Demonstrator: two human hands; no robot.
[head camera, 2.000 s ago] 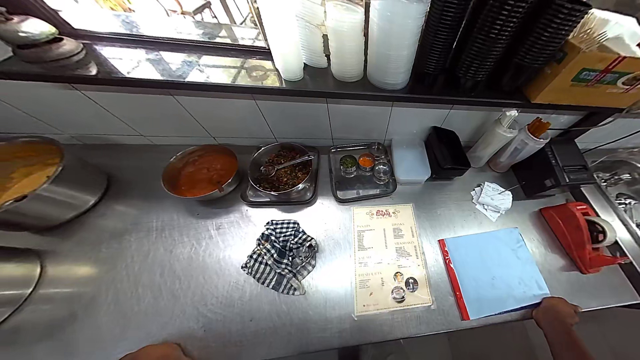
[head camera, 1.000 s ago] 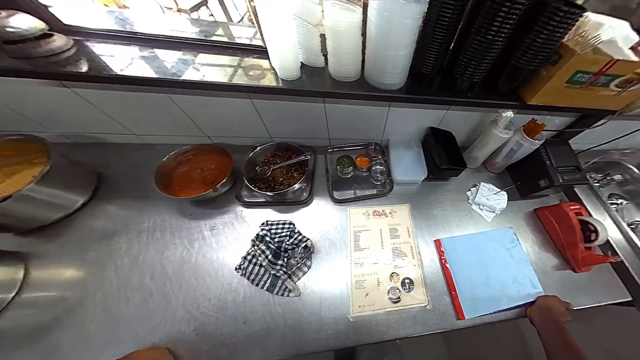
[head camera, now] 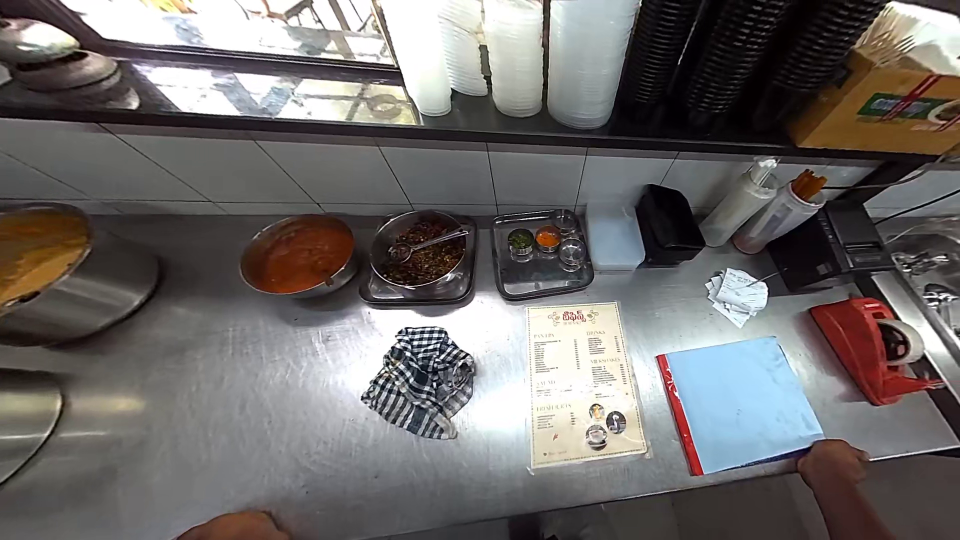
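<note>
My right hand (head camera: 834, 463) rests at the counter's front edge, against the lower right corner of a blue book with a red spine (head camera: 742, 405); whether its fingers grip the book or the edge cannot be made out. Only the top of my left hand (head camera: 234, 526) shows at the bottom, its fingers hidden, by the steel counter's edge. Between the hands lie a crumpled checked cloth (head camera: 421, 382) and a laminated menu (head camera: 585, 390). Behind them stand a steel bowl of red sauce (head camera: 298, 255) and a bowl of dark chopped food (head camera: 420, 249) with a spoon, on a tray.
A large steel pot (head camera: 105, 277) stands left, another vessel (head camera: 26, 420) before it. A tray (head camera: 544, 285) holds small cups. Paper slips (head camera: 739, 294), a red tape dispenser (head camera: 862, 349) and a black printer (head camera: 829, 244) are right. Stacked containers (head camera: 589, 64) fill the shelf above.
</note>
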